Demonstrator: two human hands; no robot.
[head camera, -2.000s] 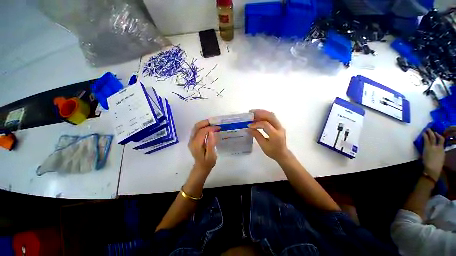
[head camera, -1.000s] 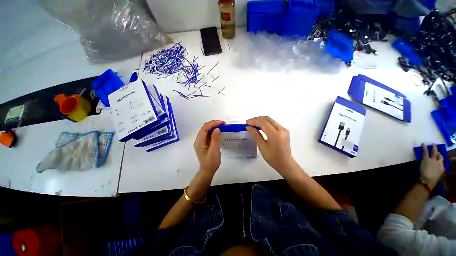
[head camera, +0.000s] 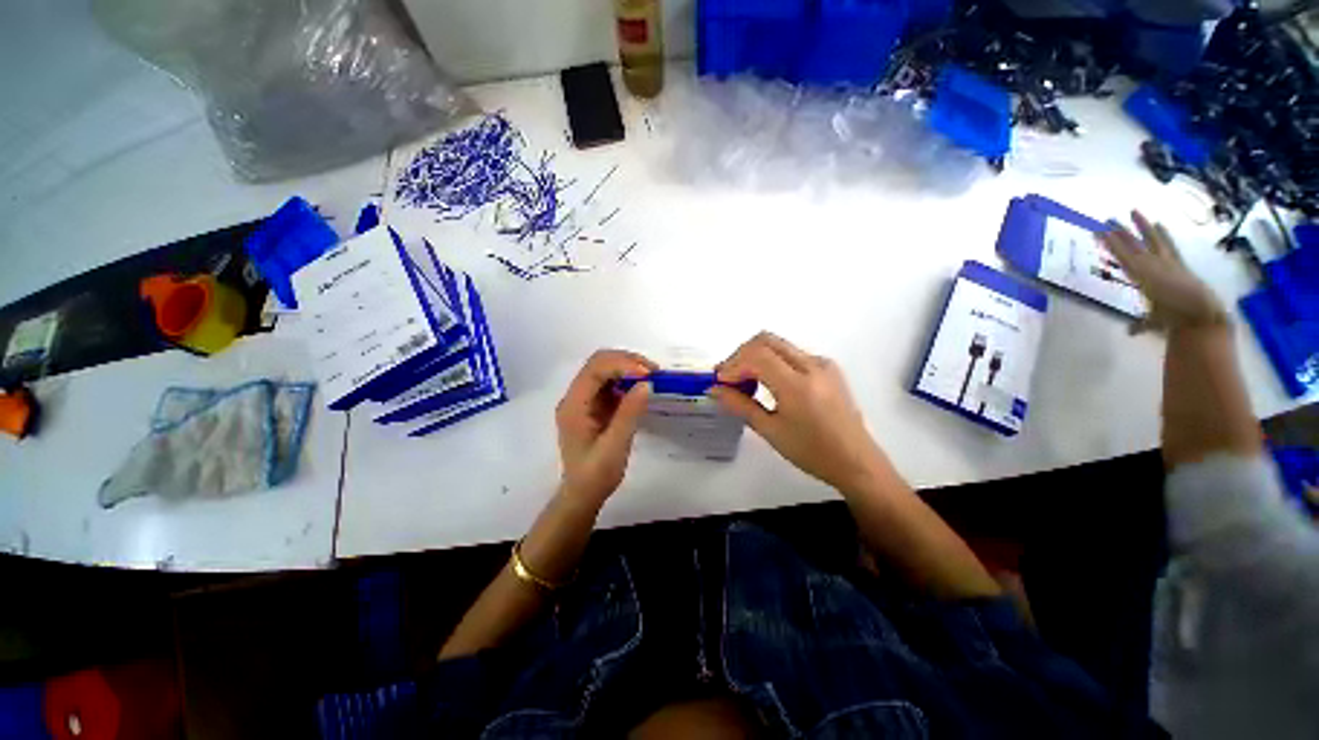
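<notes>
A white retail box (head camera: 692, 429) with a blue top end is held upright-tilted above the table in front of me, its printed side towards me. My left hand (head camera: 605, 419) grips the left corner of the blue end between thumb and fingers. My right hand (head camera: 793, 408) grips the right corner the same way. Something faint and clear seems to show just beyond the blue edge, too unclear to name. Fingers hide both corners. A fanned, leaning stack of similar boxes (head camera: 373, 315) stands at the left, printed sides up.
Two boxes with cable pictures, one nearer (head camera: 981, 347), lie at right. Another person's hand (head camera: 1162, 275) touches the farther one. Thin slivers (head camera: 466, 166), a phone (head camera: 592, 104), a clear plastic heap (head camera: 810, 133) and black cables (head camera: 1222, 130) lie behind. A grey-white cloth or glove (head camera: 203, 441) lies left.
The box's blue end has tilted, now showing as a narrow strip, with my fingers still at its corners. The other person's hand has moved up and inward onto the farther right box.
</notes>
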